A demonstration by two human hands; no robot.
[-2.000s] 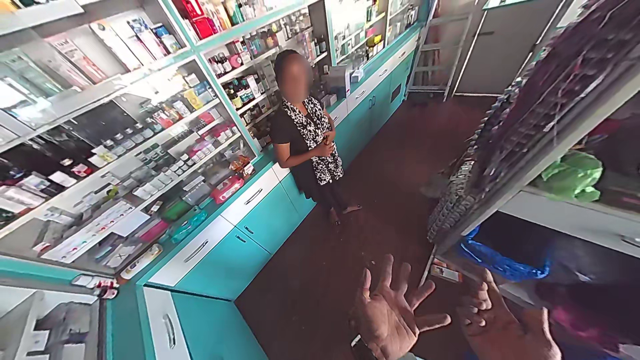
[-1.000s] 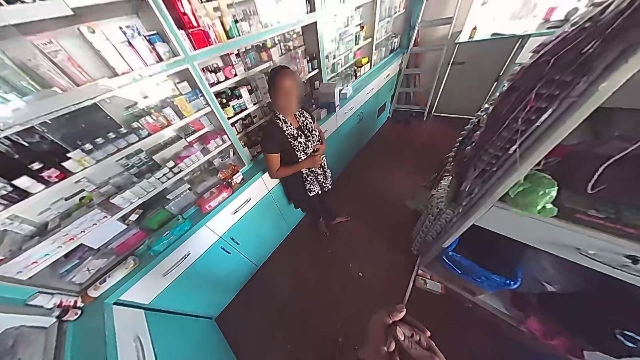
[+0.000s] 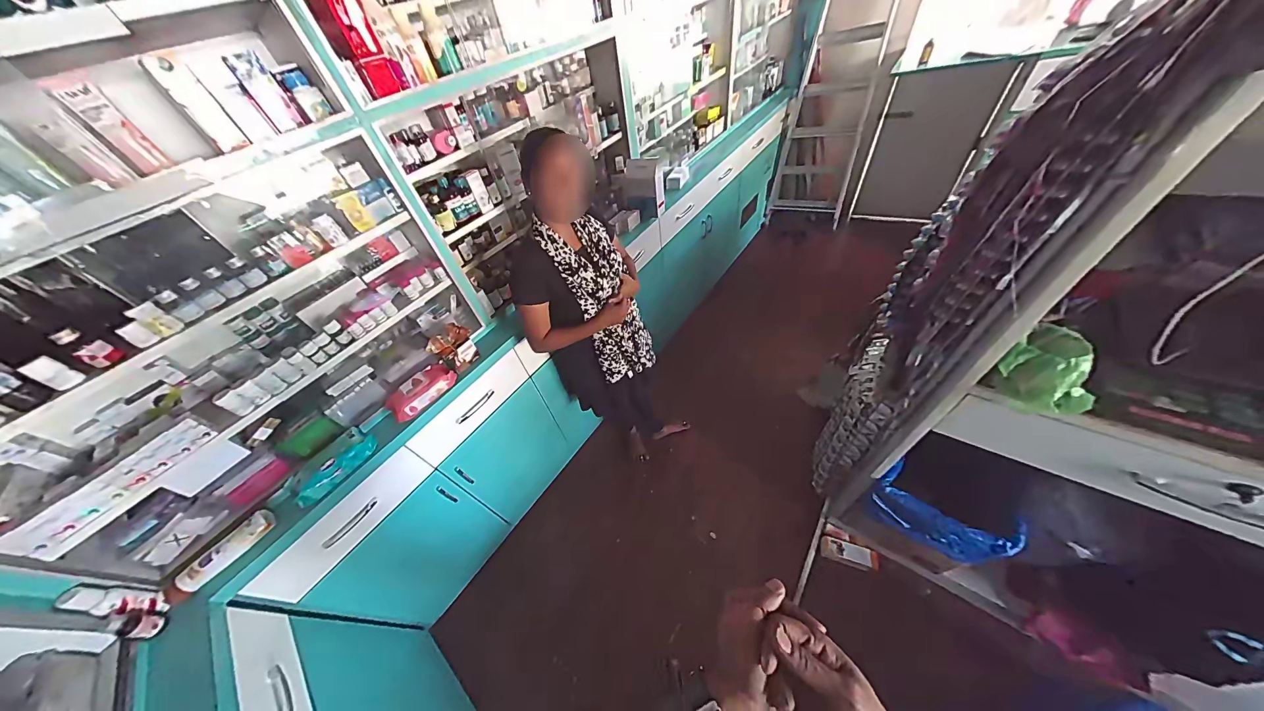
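My left hand (image 3: 743, 647) and my right hand (image 3: 818, 660) are together at the lower edge of the head view, over the dark floor, fingers curled and touching each other. No object shows between them, though the overlap hides the palms. Ahead, a person (image 3: 583, 286) in a dark top with a black-and-white patterned scarf stands beside the teal cabinets, hands joined at the waist. The low shelf with a blue plastic bag (image 3: 943, 523) is the nearest furniture, to the right of my hands.
Glass-fronted shelves (image 3: 276, 380) with bottles and boxes line the left, above teal cabinets (image 3: 504, 444). A ladder (image 3: 829, 109) leans at the back. On the right are hanging strips of packets (image 3: 889, 346), a green plastic bag (image 3: 1047, 367) and a small box (image 3: 847, 551) low down.
My hands were apart with spread fingers two seconds ago; they have come together and the fingers have curled. The person stands in the same place beside the cabinets.
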